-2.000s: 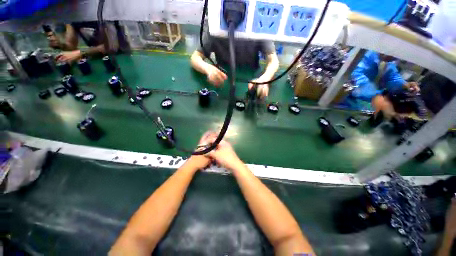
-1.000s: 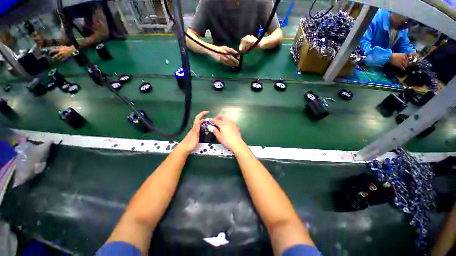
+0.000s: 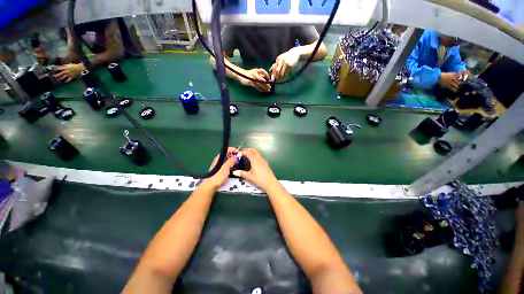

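A black part-built unit (image 3: 242,163) is upright between my hands at the belt's near edge, with silver-blue parts and a thin pale wire showing at its top. My left hand (image 3: 223,166) grips its left side, with fingertips at the top. My right hand (image 3: 256,167) is around its right side. The fingers hide much of the unit. A hanging black cable (image 3: 224,97) loops down in front of my left hand.
Part-built units (image 3: 133,150) and end caps (image 3: 274,110) stand on the green belt. Dark specks dot the white rail (image 3: 322,188). A wired parts pile (image 3: 462,224) lies at right. A person (image 3: 267,49) works across the belt; others sit left and right.
The belt items have shifted left. The unit between my hands has come into clearer view than two seconds ago. A blue-glowing unit across the belt now shows clear of the cable.
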